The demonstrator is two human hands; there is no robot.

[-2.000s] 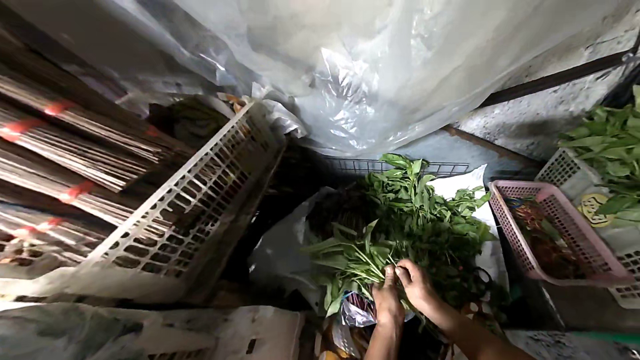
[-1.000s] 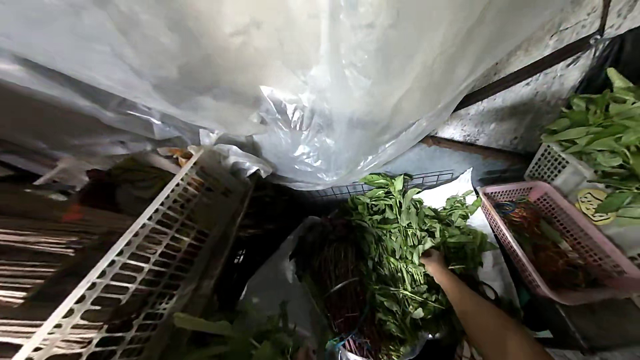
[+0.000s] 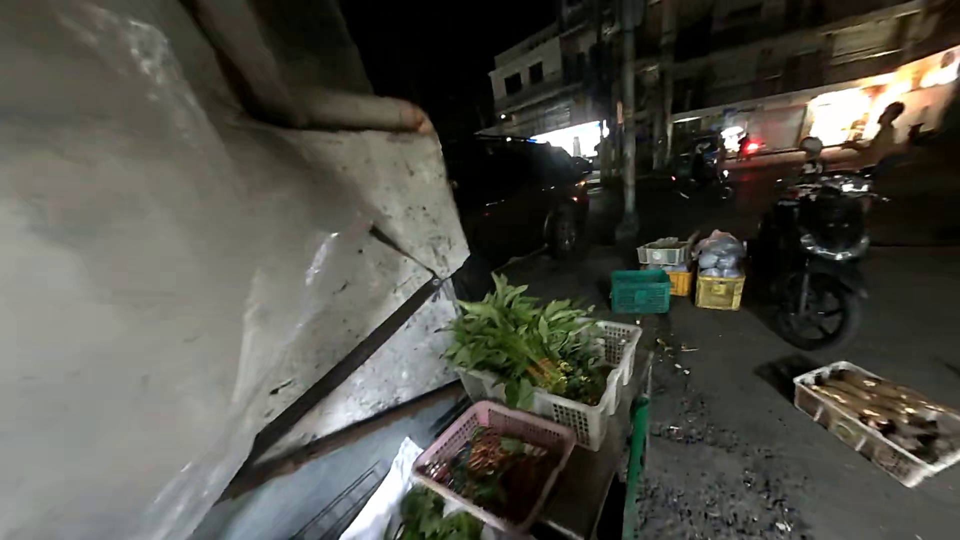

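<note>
Neither of my hands shows in the head view now, so what they hold is hidden. At the bottom centre, leafy greens (image 3: 437,516) lie beside a white sheet (image 3: 384,491). A pink plastic basket (image 3: 491,409) with reddish and green bits in it stands just to their right. Behind it is a white plastic crate (image 3: 581,420) heaped with long-leaved greens (image 3: 517,330), some bundled with yellowish ties.
Plastic sheeting (image 3: 187,262) covers the left side. On the pavement stand a green crate (image 3: 640,291), a yellow crate (image 3: 720,292) with filled bags, a parked motorcycle (image 3: 817,262) and a low white crate (image 3: 862,439). People and vehicles are in the street behind.
The view has swung far to the right, toward the street. Two seconds ago both my hands were at the greens; one second ago one hand touched them. Both are now out of view.
</note>
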